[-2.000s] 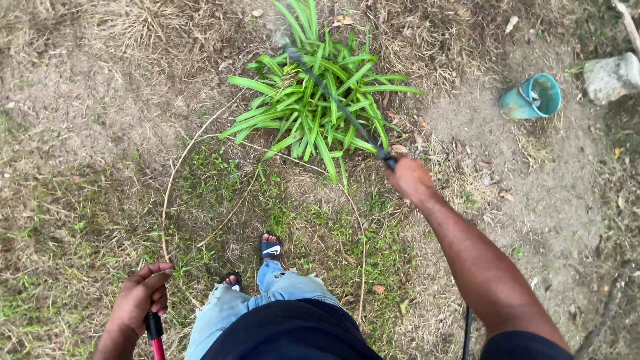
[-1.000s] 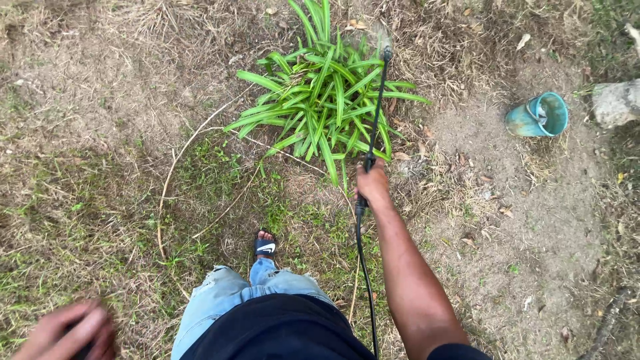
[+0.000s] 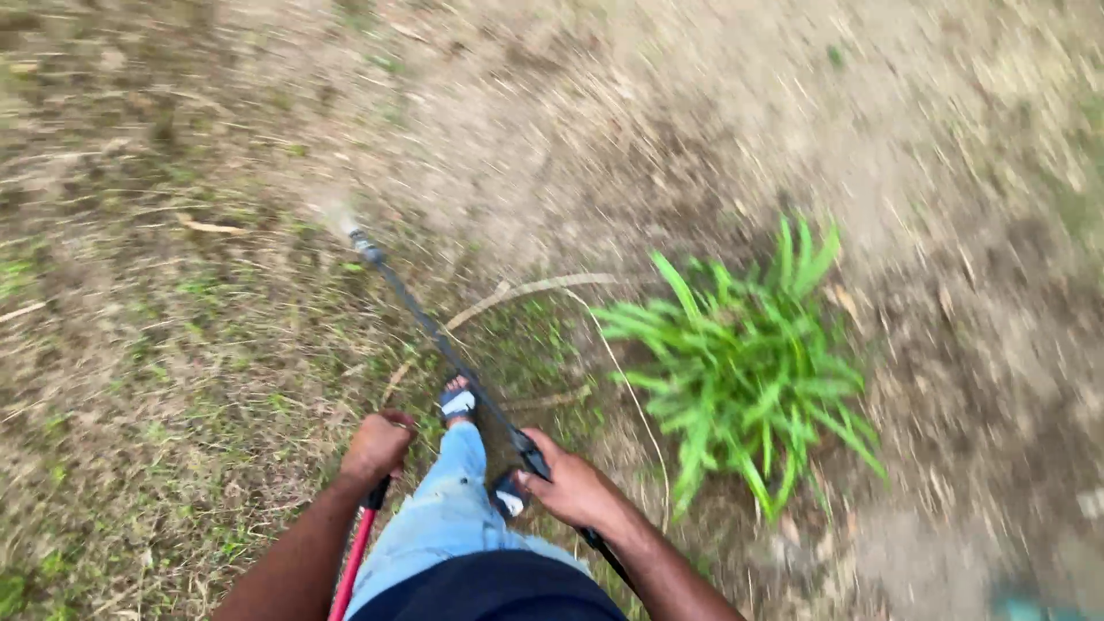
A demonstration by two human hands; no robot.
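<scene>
My right hand (image 3: pixel 565 483) is closed around the black handle of a spray wand (image 3: pixel 440 341). The wand slants up and left across my foot, and a fine mist leaves its nozzle (image 3: pixel 366 248) over the dry ground. Left of my legs, my left hand (image 3: pixel 379 447) grips the black end of a red lever (image 3: pixel 354 561), which runs down along my thigh. A bushy green strap-leaved plant (image 3: pixel 750 371) grows to the right of my right hand, not touching it.
A dry curved vine (image 3: pixel 517 289) arcs over the ground ahead of my feet. Patchy grass (image 3: pixel 285 405) lies on the left. A blurred teal container (image 3: pixel 1018 604) shows at the lower right edge. My sandalled foot (image 3: pixel 457 398) is forward.
The view has shifted left, so the plant now stands at the right. The wand has swung from beside the plant to point up-left over bare ground. My left hand has come nearer my legs.
</scene>
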